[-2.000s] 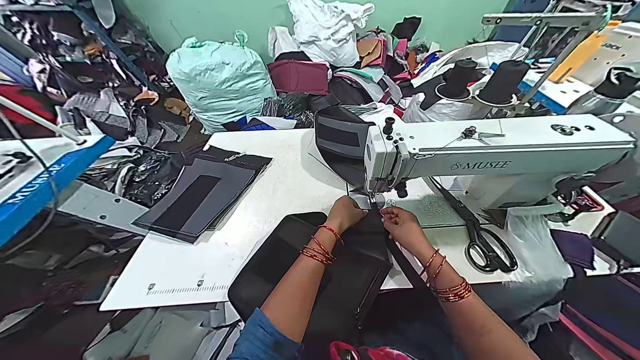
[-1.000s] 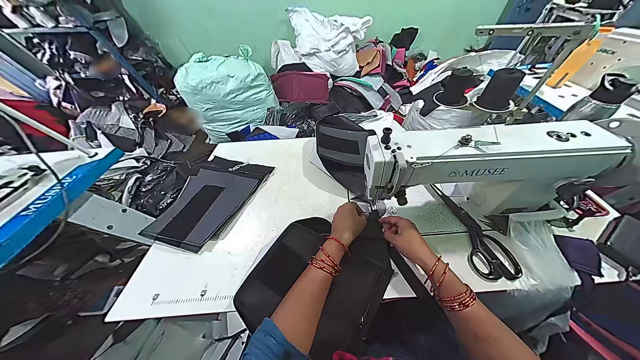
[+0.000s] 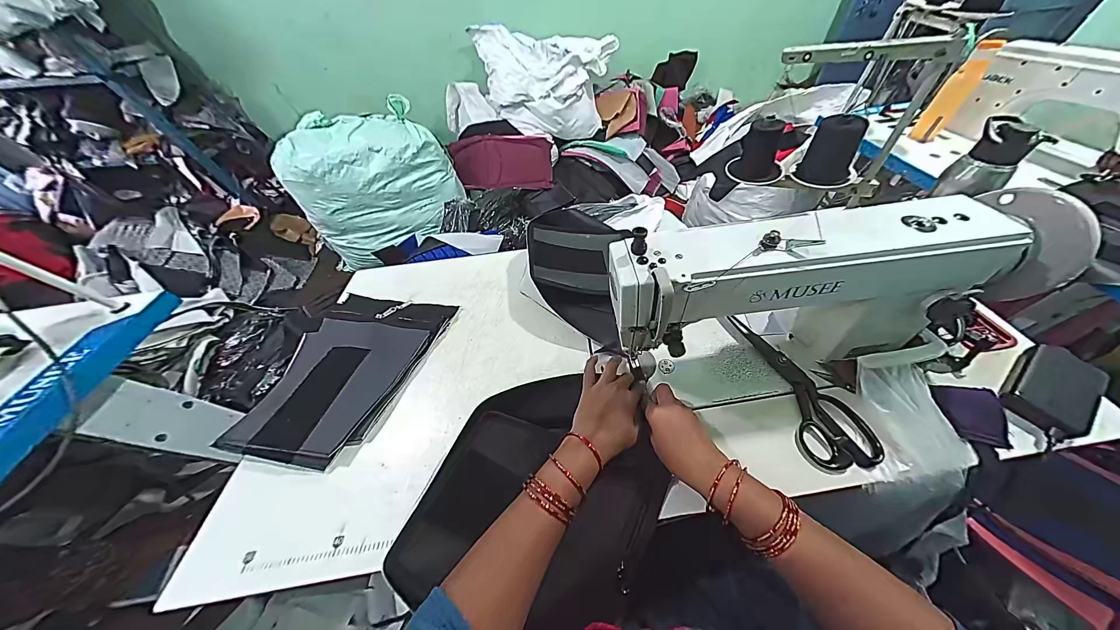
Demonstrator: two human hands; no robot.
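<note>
A white sewing machine (image 3: 831, 271) stands on the white table, its needle area at the centre of the view. Just in front of the needle, my left hand (image 3: 610, 407) grips the edge of a black fabric bag piece (image 3: 499, 490), fingers beside the presser foot. Close on its right, my right hand (image 3: 682, 437) pinches the same black edge. The bag piece hangs over the table's front edge, below both hands. Behind the needle, a black and grey fabric piece (image 3: 569, 262) stands curved against the machine head. The fingertips and the seam are partly hidden.
Large black-handled scissors (image 3: 822, 420) lie right of my right hand, under the machine arm. Flat black and grey panels (image 3: 324, 385) are stacked on the table (image 3: 289, 525) at left. Black thread cones (image 3: 831, 150), a pale green sack (image 3: 367, 179) and heaped fabric stand behind.
My right hand's fingers have drawn in closer to my left hand at the needle. Both hands stay on the black piece.
</note>
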